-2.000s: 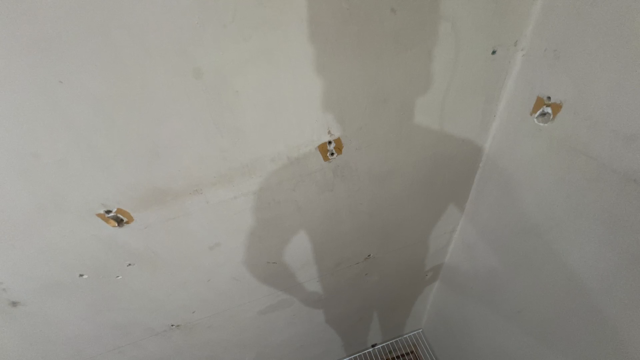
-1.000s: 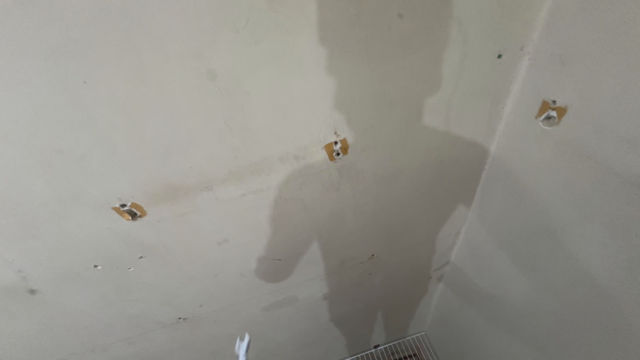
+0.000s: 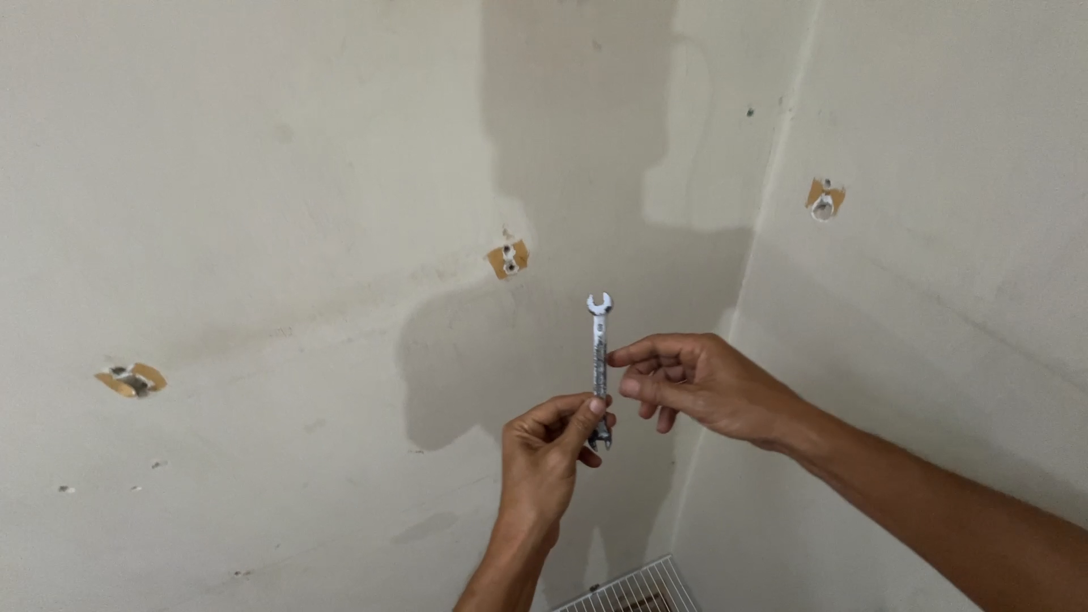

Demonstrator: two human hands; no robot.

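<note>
My left hand (image 3: 548, 459) pinches a double open-end wrench (image 3: 600, 353) of shiny metal near its lower end, between thumb and fingers. The wrench stands upright, one open jaw at the top and the other just below my left fingers. To the right of the shaft is my right hand (image 3: 680, 378), its fingers apart and curled slightly; the index fingertip is at the shaft's edge, and whether it touches cannot be told. Nothing is held in my right hand.
Behind the hands is a pale wall (image 3: 255, 170) meeting another wall at a corner on the right. Damaged spots with drilled holes and brown patches show at left (image 3: 132, 380), centre (image 3: 508, 258) and right (image 3: 825, 200). A white wire rack (image 3: 633, 591) is at the bottom edge.
Both hands have come into view, the left one holding the wrench. One second ago only a pale tip showed at the bottom edge; two seconds ago only the shadow was seen.
</note>
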